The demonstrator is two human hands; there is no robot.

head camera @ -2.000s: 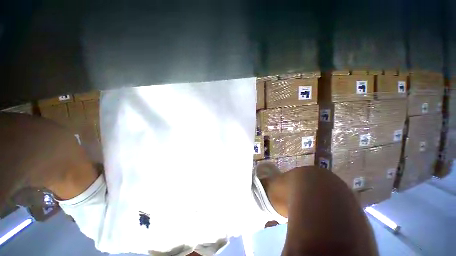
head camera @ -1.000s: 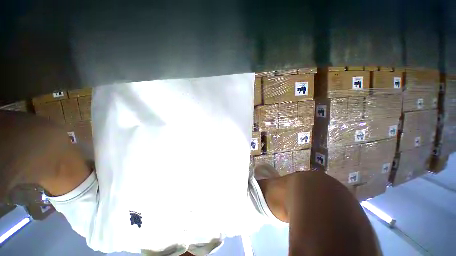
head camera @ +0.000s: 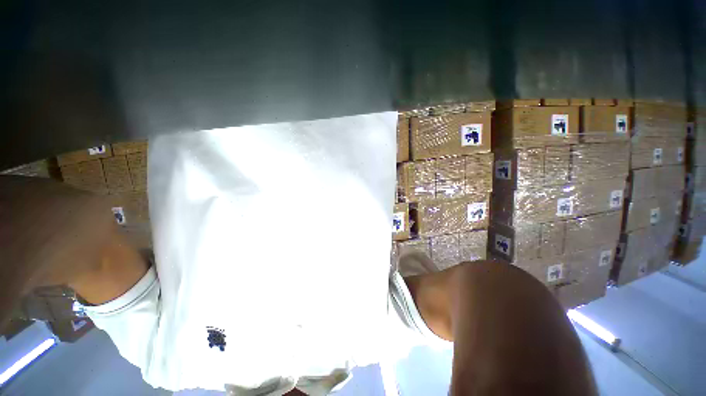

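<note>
The view is upside down. A shiny dark green bench top [head camera: 255,69] fills the upper part of the picture. Below its edge is a person's white short-sleeved shirt [head camera: 271,232] with a small dark chest logo. A bare arm [head camera: 70,240] runs out at the left edge, and another bare arm [head camera: 511,332] runs out at the bottom, right of centre. No hand shows in the picture. Nothing held or worked on can be seen.
Brown cardboard boxes [head camera: 542,166], film-wrapped with square labels, stand in tall stacks behind the person on the right. More brown boxes [head camera: 108,174] show at the left. Ceiling tube lights [head camera: 593,327] show in the lower corners.
The shirt and stacked boxes sit slightly farther right in the picture than a second ago. The arms keep nearly the same pose.
</note>
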